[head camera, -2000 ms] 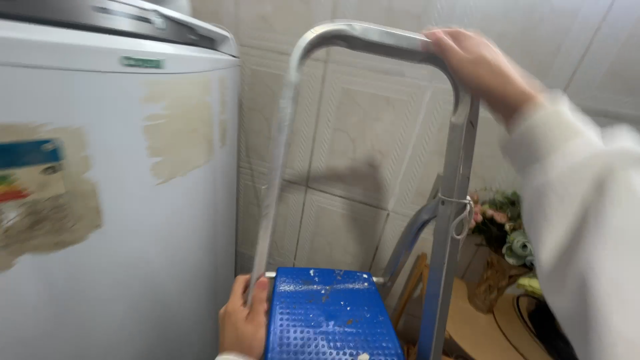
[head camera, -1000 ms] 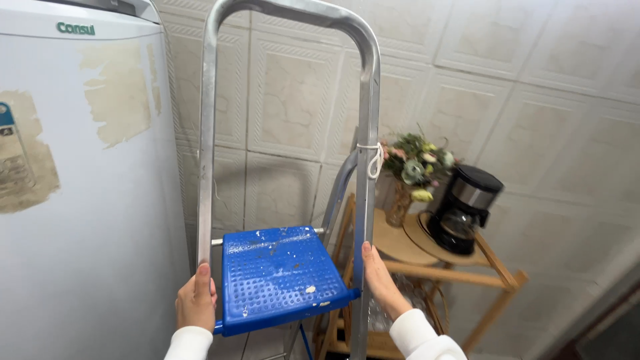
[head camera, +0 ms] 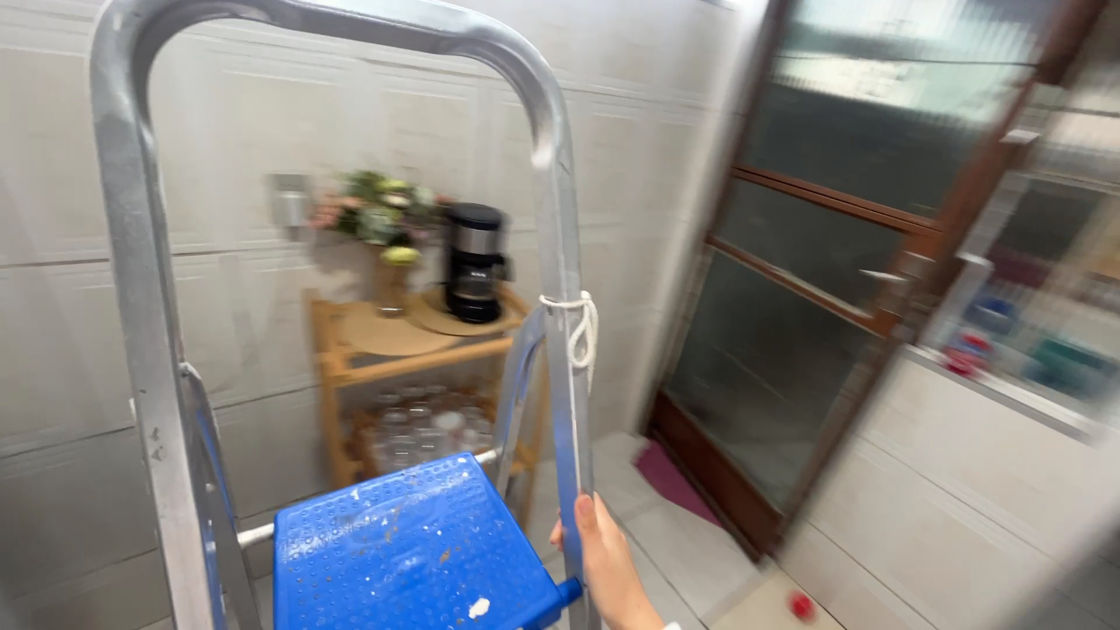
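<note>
A metal stepladder with a rounded top rail fills the left and middle of the head view. Its blue plastic step is textured and flecked with white paint. My right hand grips the right side rail beside the step's corner, fingers wrapped around the metal. A white cord is looped and tied around that same rail, above the hand. My left hand is out of the frame.
Behind the ladder, a wooden cart holds a flower vase, a black coffee maker and glassware. At right stand a brown-framed glass door, a purple mat and a small red object on the floor.
My right hand went from the top rail down to the right side rail. My left hand, earlier at the left rail, has left the view. The view has swung right, off the refrigerator.
</note>
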